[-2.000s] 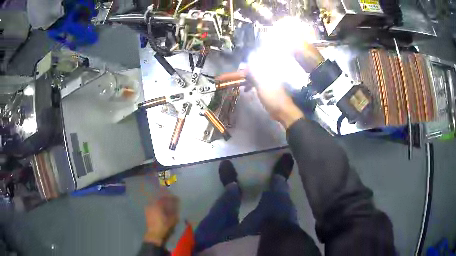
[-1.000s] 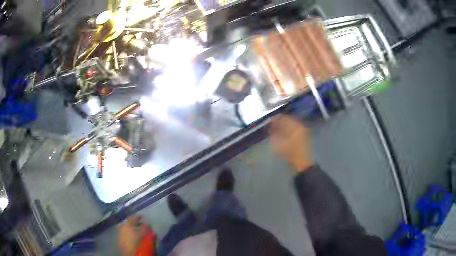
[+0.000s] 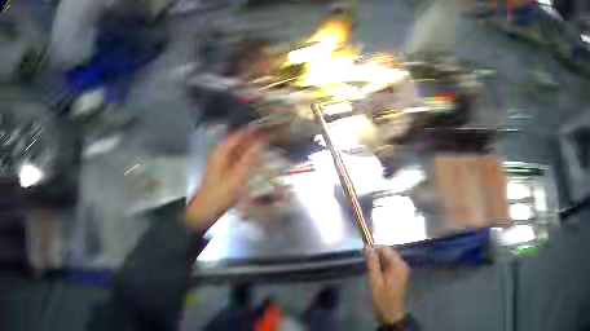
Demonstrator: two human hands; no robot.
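My right hand (image 3: 388, 281) is closed on the lower end of a long copper tube (image 3: 343, 174). The tube points up and away over the shiny metal table (image 3: 317, 223), its far end near the bright glare. My left hand (image 3: 226, 174) is raised over the left part of the table, blurred, with fingers apart and nothing visible in it. It partly covers the rotary fixture, which is too blurred to make out. The tray of copper tubes (image 3: 471, 191) lies at the table's right.
A bright yellow flame or glare (image 3: 330, 55) shows at the machine behind the table. A silver rack (image 3: 524, 207) stands right of the tube tray. A grey surface (image 3: 103, 213) lies to the left. The whole view is motion-blurred.
The view has swung. My right hand, which showed no tube, now holds a long copper tube. My left hand has risen from low beside my legs to over the table.
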